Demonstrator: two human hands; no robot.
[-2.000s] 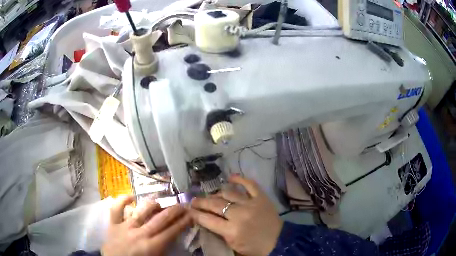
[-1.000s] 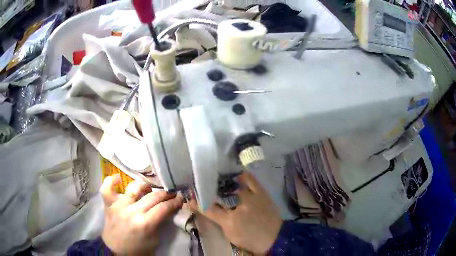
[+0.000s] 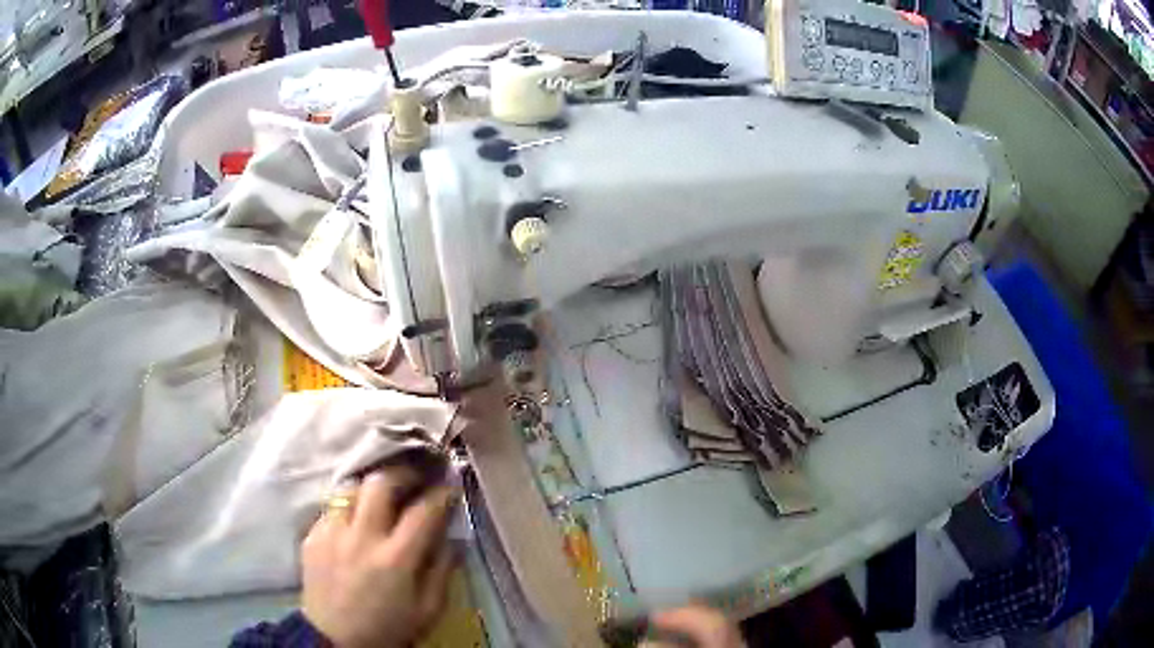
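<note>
A pale grey-beige garment panel [image 3: 279,475] lies left of the needle of the white sewing machine [image 3: 658,177]. My left hand [image 3: 380,544] has its fingers bent on the panel's gathered edge, just in front of the presser foot [image 3: 443,380]. A narrow tan strip [image 3: 519,506] runs from the foot towards me, with a darker edge along its left side. My right hand [image 3: 690,627] is blurred and cut off by the bottom edge, close to the strip's near end; its grip is hidden.
A strip bundle [image 3: 728,380] lies under the machine arm. Stacked panels [image 3: 101,392] lie at far left. Sewn cloth [image 3: 304,215] is bunched behind the machine head. A control panel [image 3: 854,57] is at top right. Blue material [image 3: 1082,481] hangs at right.
My right hand has moved from beside the foot down to the bottom edge, uncovering the strip. My left hand has shifted down and right. The view has shifted, showing more table.
</note>
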